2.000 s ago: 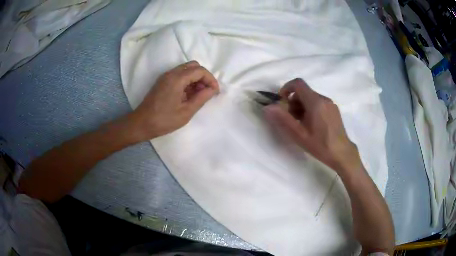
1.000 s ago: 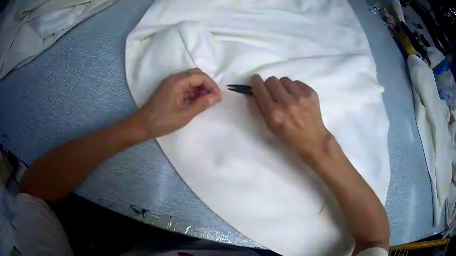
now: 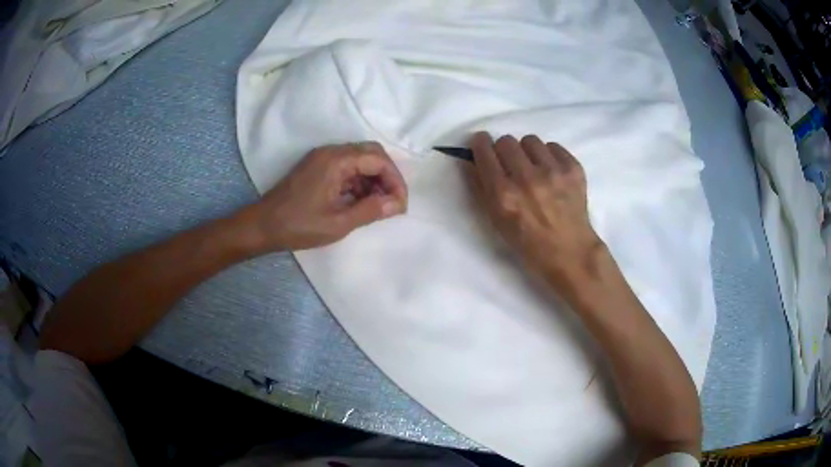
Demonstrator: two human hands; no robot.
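Observation:
The matte off-white jacket shell (image 3: 437, 292) lies spread over the table with soft folds and a curved seam at its upper left. My left hand (image 3: 342, 196) rests over it at centre left, fingertips curled together; I cannot tell whether a thread or bit of cloth is between them. My right hand (image 3: 533, 196) is palm down to its right, closed around small dark thread snips (image 3: 453, 152). Their pointed tips face left, near the end of the seam; the rest is hidden under the hand.
The grey-blue table (image 3: 164, 173) has a worn, curved near edge. Other off-white garments (image 3: 82, 55) lie at the upper left and along the right side (image 3: 784, 210). A yellow wire rack (image 3: 765, 449) shows at the lower right.
My right hand has turned palm down and moved left, its snips now near the seam end. My left hand has shifted slightly down and the cloth slightly right.

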